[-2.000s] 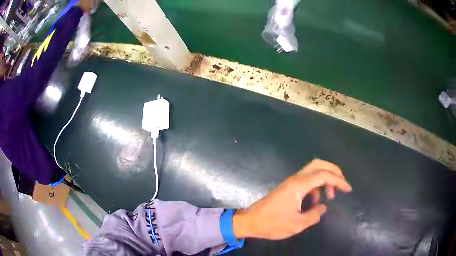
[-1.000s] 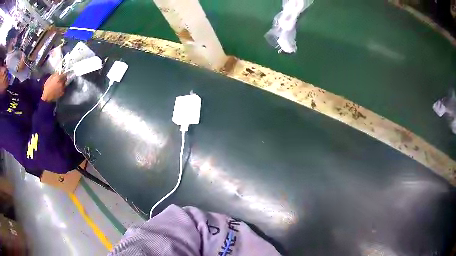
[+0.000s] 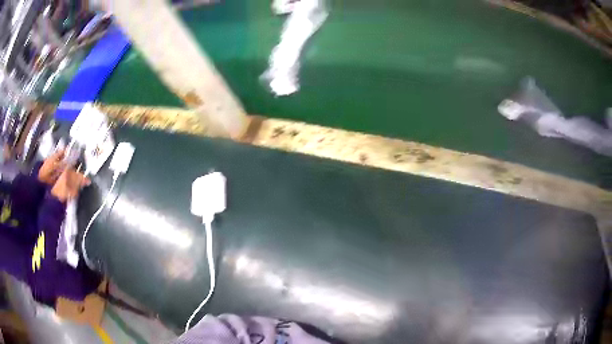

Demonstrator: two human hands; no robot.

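Note:
A white plug or charger (image 3: 209,195) lies on the dark green bench mat (image 3: 349,248), left of the middle. Its white cord runs down to the near edge of the mat, by my light purple sleeve (image 3: 248,330). A second, smaller white plug (image 3: 121,158) lies further left, with its thin cord curving down to the mat's edge. Only the sleeve shows at the bottom edge; neither of my hands is in the picture.
A pale worn rail (image 3: 376,152) divides the mat from the bright green conveyor (image 3: 402,74). Two bagged white items (image 3: 290,57) (image 3: 557,122) lie on the conveyor. At left, another person's hands (image 3: 64,176) are at white pieces. A slanted pale post (image 3: 174,57) meets the rail.
My left hand with its blue wrist band has left the picture. The view has shifted. The other person's arm has drawn back from the conveyor, and their hands are now together at white pieces.

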